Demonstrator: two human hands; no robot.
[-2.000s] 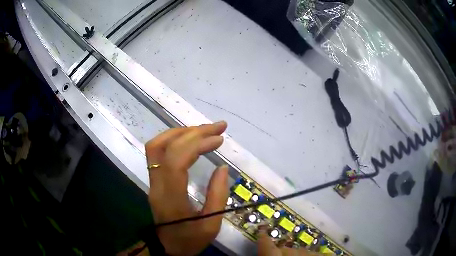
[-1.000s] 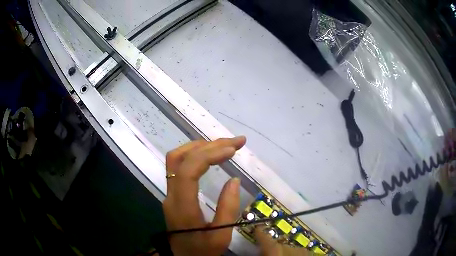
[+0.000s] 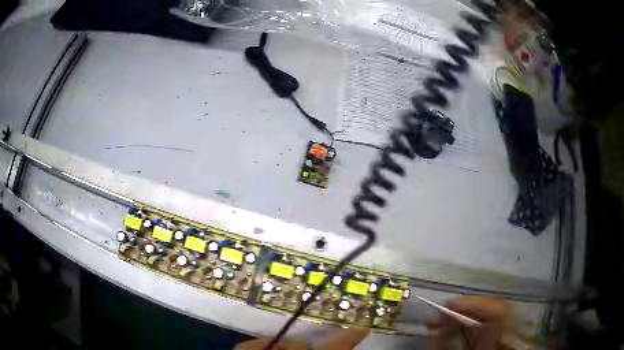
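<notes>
A circuit board panel (image 3: pixel 191 254) with yellow-topped transformers and round capacitors lies on the conveyor rails, a second panel (image 3: pixel 328 290) end to end with it on the right. My left hand (image 3: pixel 308 340) is cut off by the bottom edge; its fingers are at the second panel's near edge, and I cannot tell if they grip. My right hand (image 3: pixel 475 325), blurred at lower right, is shut on a thin, pale pointed tool (image 3: pixel 448 310), perhaps tweezers. The tool's tip is just off the second panel's right end.
The blurred coiled cord (image 3: pixel 404 160) crosses over the second panel. Behind lie a small sample board (image 3: pixel 317 164), its black adapter cable (image 3: pixel 277 81), printed sheets (image 3: pixel 376 89), a dark round object (image 3: pixel 432 133) and polka-dot cloth (image 3: pixel 537 205). Clear plastic (image 3: pixel 294 15) and a black tray (image 3: pixel 130 19) are at the back.
The view has swung right, so both panels show. My left hand was raised and open beside the panel's left end; it is now low at the near edge. My right hand and its tool have come into view.
</notes>
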